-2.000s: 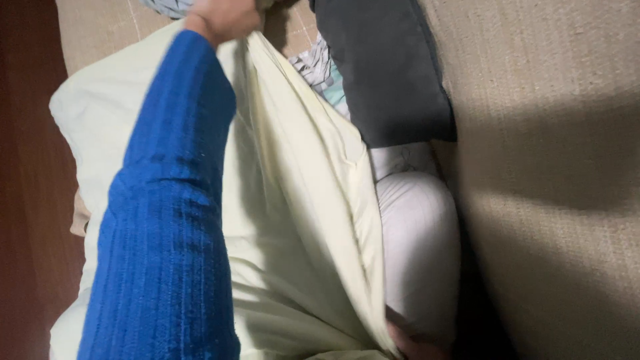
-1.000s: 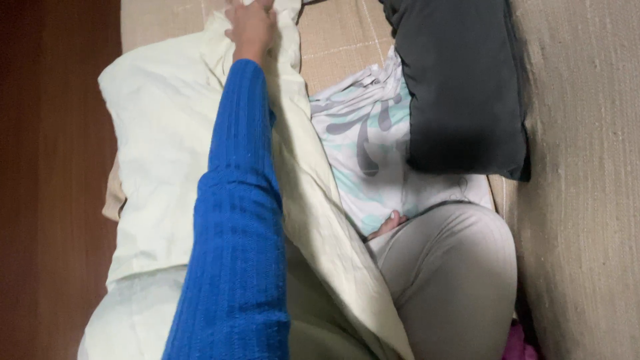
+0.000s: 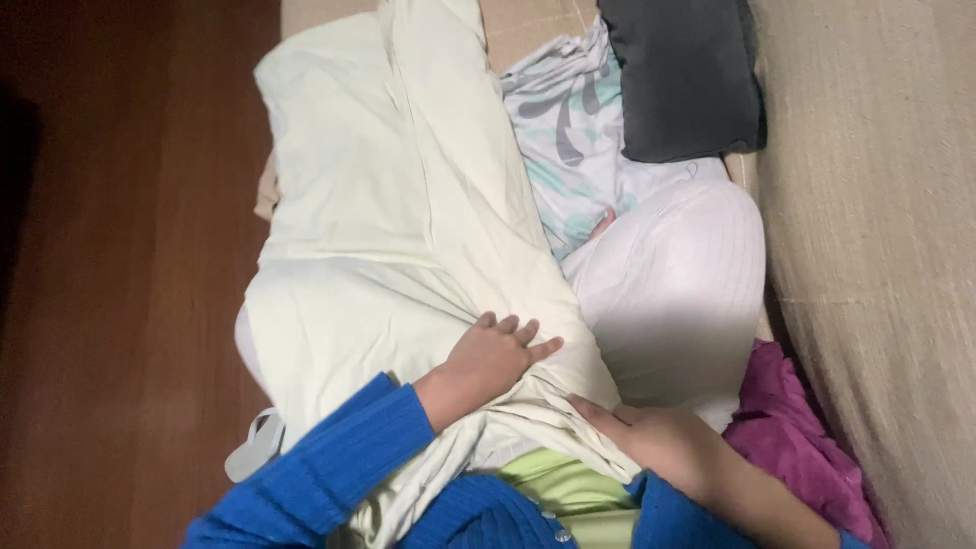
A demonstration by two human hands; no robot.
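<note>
A pale yellow-green cloth [image 3: 351,198] lies spread over my lap and the seat in front of me, with a long folded band along its right side. My left hand [image 3: 492,358] rests palm down on the cloth over my lap, its fingers spread. To its right, near my waist, my right hand [image 3: 648,442] is at the gathered edge of the cloth; its thumb side shows, while its other fingers are largely hidden, so its hold is unclear.
My bent knee in light ribbed trousers [image 3: 671,282] is at the right. Beyond it lie a patterned white garment [image 3: 572,137] and dark folded cloth [image 3: 686,76]. A magenta cloth [image 3: 793,442] lies by the beige sofa back [image 3: 869,229]. Wooden floor [image 3: 137,305] and a light strapped sandal [image 3: 255,450] are at left.
My left hand has come back from the cloth's far end to my lap. The cloth's right side now lies as a folded band. My right hand has come into clear view.
</note>
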